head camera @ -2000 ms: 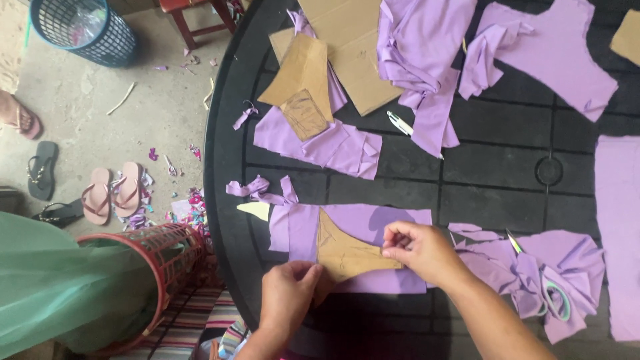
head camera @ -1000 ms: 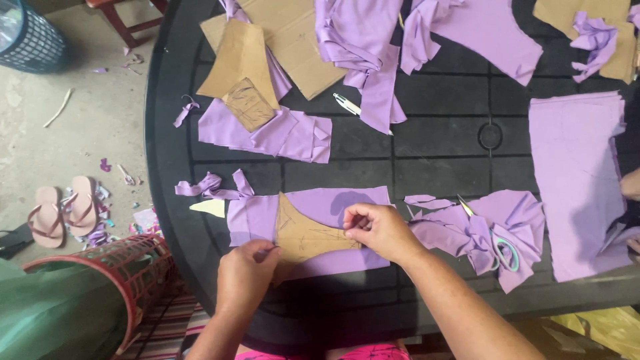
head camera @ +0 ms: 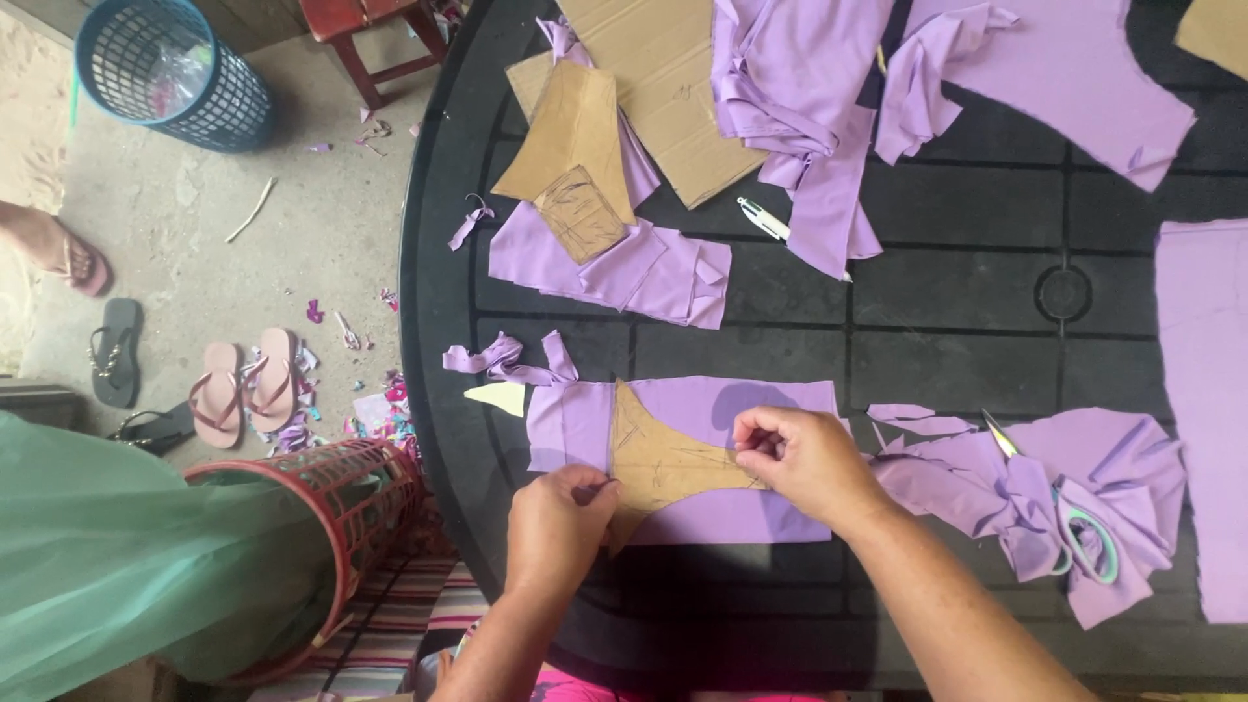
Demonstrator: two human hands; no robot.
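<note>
A brown paper pattern piece (head camera: 673,458) with pen marks lies on a purple fabric rectangle (head camera: 751,517) near the table's front. My left hand (head camera: 561,522) pinches at the pattern's lower left edge, thumb and forefinger together. My right hand (head camera: 804,458) has its fingertips closed at the pattern's narrow right end. To the right, scissors with green-rimmed handles (head camera: 1090,544) lie partly under crumpled purple fabric (head camera: 1121,468). Left of the rectangle are a pale yellow scrap (head camera: 499,397) and a twisted purple strip (head camera: 497,359).
On the black table (head camera: 936,341) are cardboard (head camera: 673,97), another pattern piece (head camera: 575,127), a white pen (head camera: 763,219) and more purple fabric (head camera: 799,78). A red basket (head camera: 361,507), blue basket (head camera: 224,107), red stool (head camera: 366,34) and sandals (head camera: 268,380) stand on the floor. A person's foot (head camera: 39,239) shows at left.
Both hands stay at the pattern piece with little plain change. Another person's hands, at the right edge one second ago, are out of view now. The view has shifted left again.
</note>
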